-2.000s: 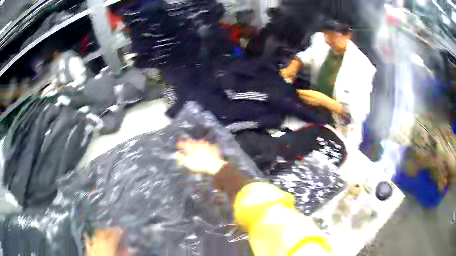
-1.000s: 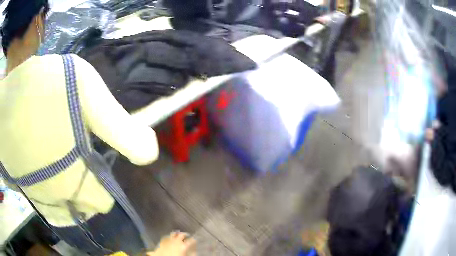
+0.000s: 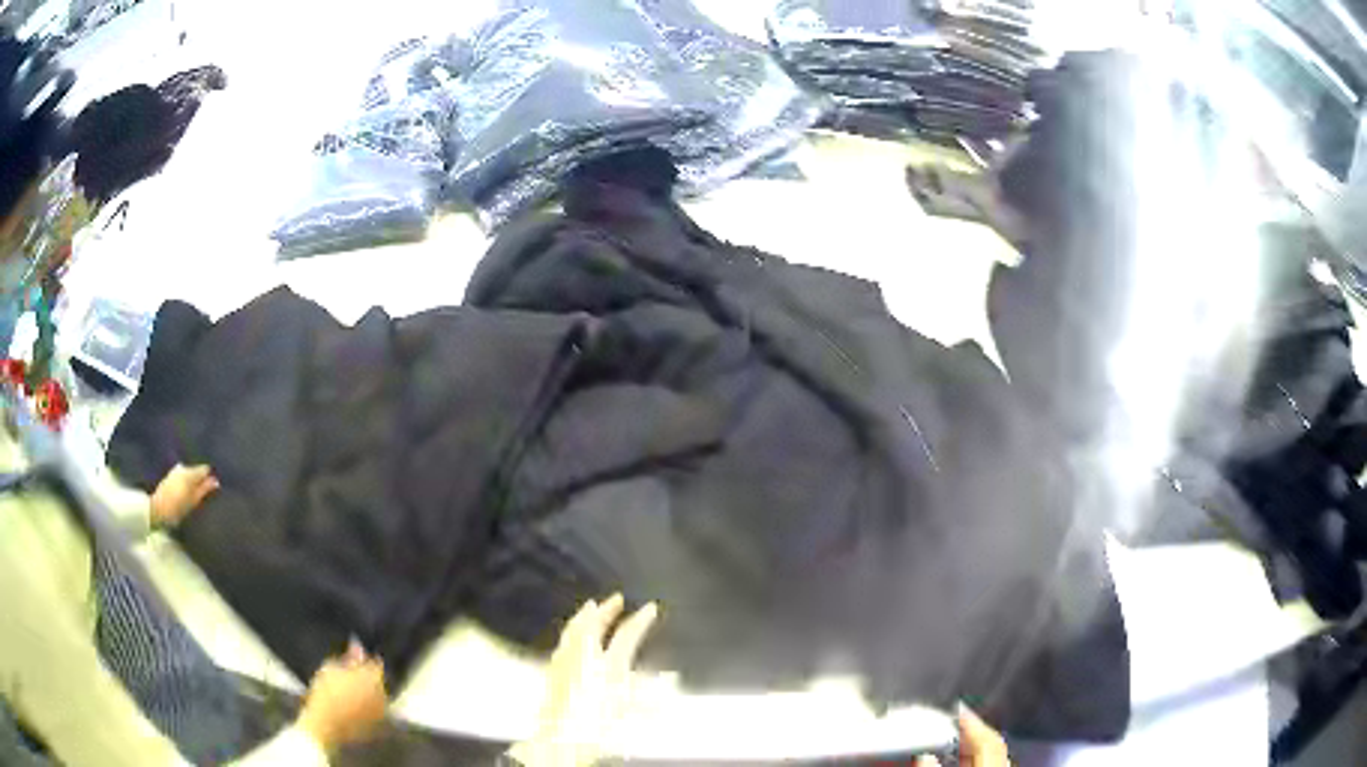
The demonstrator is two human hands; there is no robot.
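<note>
A large black garment [image 3: 645, 450], soft and matt, lies spread and folded over itself in the middle of the picture. My left hand [image 3: 600, 674] is at its near edge, at the bottom centre, with the fingers apart and nothing seen in it. My right hand [image 3: 978, 740] is cut off by the bottom edge, near the garment's lower right part. Only some fingers show, so its hold cannot be told.
A coworker in a cream top [image 3: 60, 614] stands at left, hands on the garment's left part. Shiny bagged garments [image 3: 585, 90] are piled at the back of the white table [image 3: 885, 225]. More dark garments [image 3: 1319, 435] lie at right behind blurred glare.
The view has swung from the bagged garments, past the floor and coworker's back, to a table with the black garment. Both my hands now show at the bottom.
</note>
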